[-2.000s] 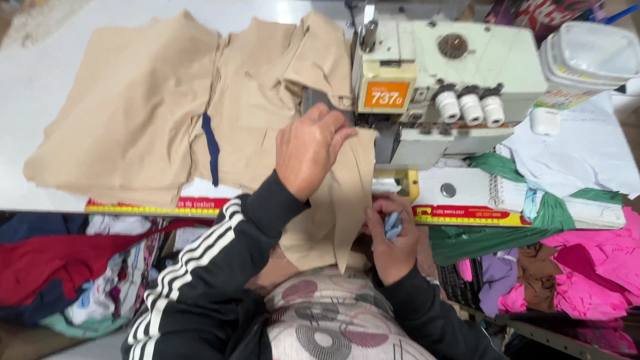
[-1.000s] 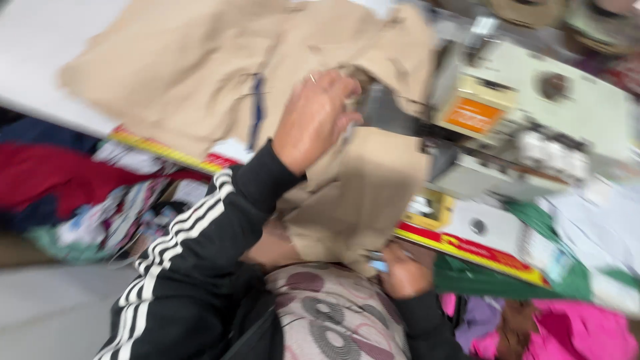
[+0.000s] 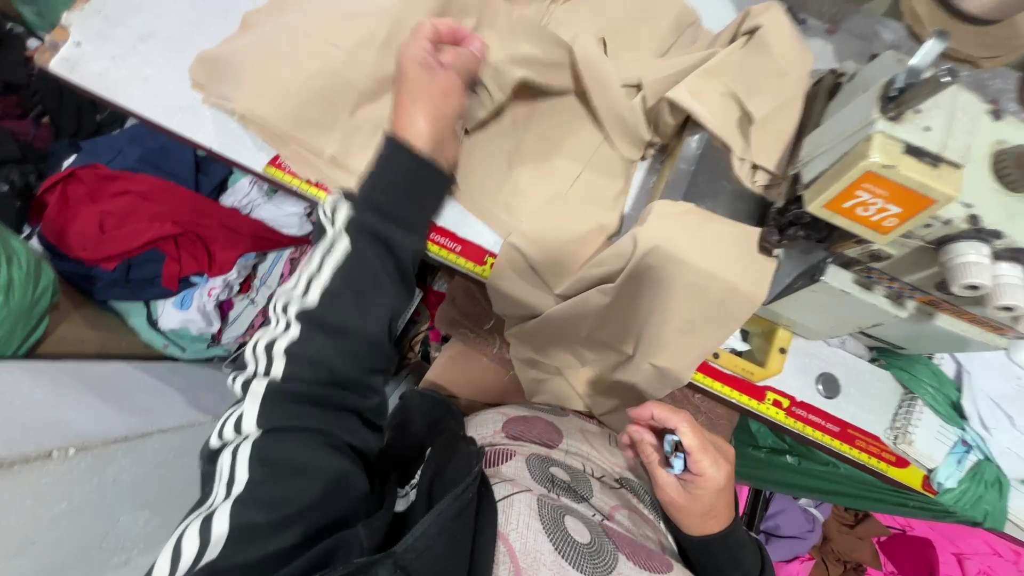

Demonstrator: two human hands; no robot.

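Beige fabric spreads over the white table and hangs over its front edge toward my lap. Near the top, my left hand is closed over the fabric, its fingertips at a fold; whether it pinches the cloth I cannot tell. My right hand is curled around a small light-blue tool, perhaps thread snips, just below the hanging end of the fabric. An overlock sewing machine with an orange plate stands at the right, the fabric lying against its front.
A yellow-and-red measuring tape strip runs along the table edge. Red and navy cloths are piled at the left. Green fabric hangs at the right above pink cloth. A spiral notebook lies beside the machine.
My left hand has moved left over the fabric, away from the machine. The fabric by the machine is more bunched and folded. The view has turned and shifted left.
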